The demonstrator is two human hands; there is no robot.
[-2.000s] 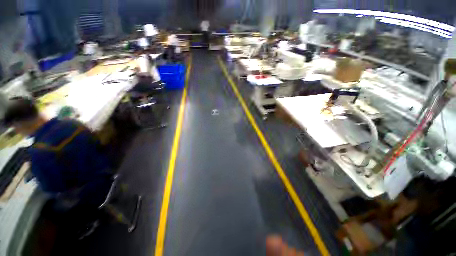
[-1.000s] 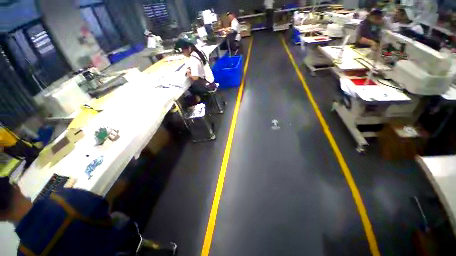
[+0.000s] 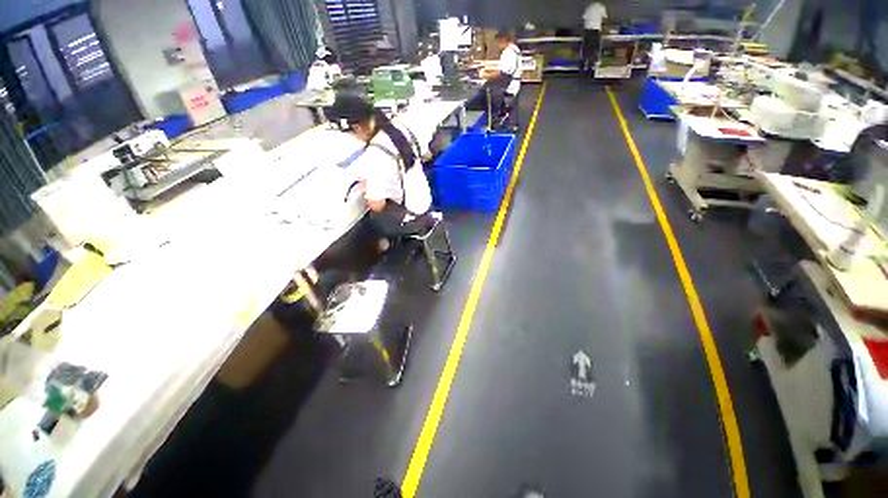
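Observation:
Neither of my hands is in clear view. A grey floor aisle (image 3: 545, 292) between two yellow lines lies ahead, with a white arrow marking (image 3: 581, 365) on it. A long white-covered table (image 3: 204, 292) runs along the left. A small green and dark item (image 3: 73, 391) lies on its near end, too blurred to name. A small pale blur shows at the bottom edge of the view; I cannot tell what it is.
A person (image 3: 397, 175) sits at the table's right side. A stool (image 3: 358, 309) stands nearer, and a blue bin (image 3: 474, 170) stands beyond at the left yellow line. Workstations (image 3: 721, 131) line the right side, with a blurred person (image 3: 794, 340) at the near right. Shelving (image 3: 560, 53) stands at the far end.
The view has moved forward along the aisle. The person in dark blue at the near left has left the picture. The blue bin and stool appear nearer. The blur of fingers at the bottom is gone.

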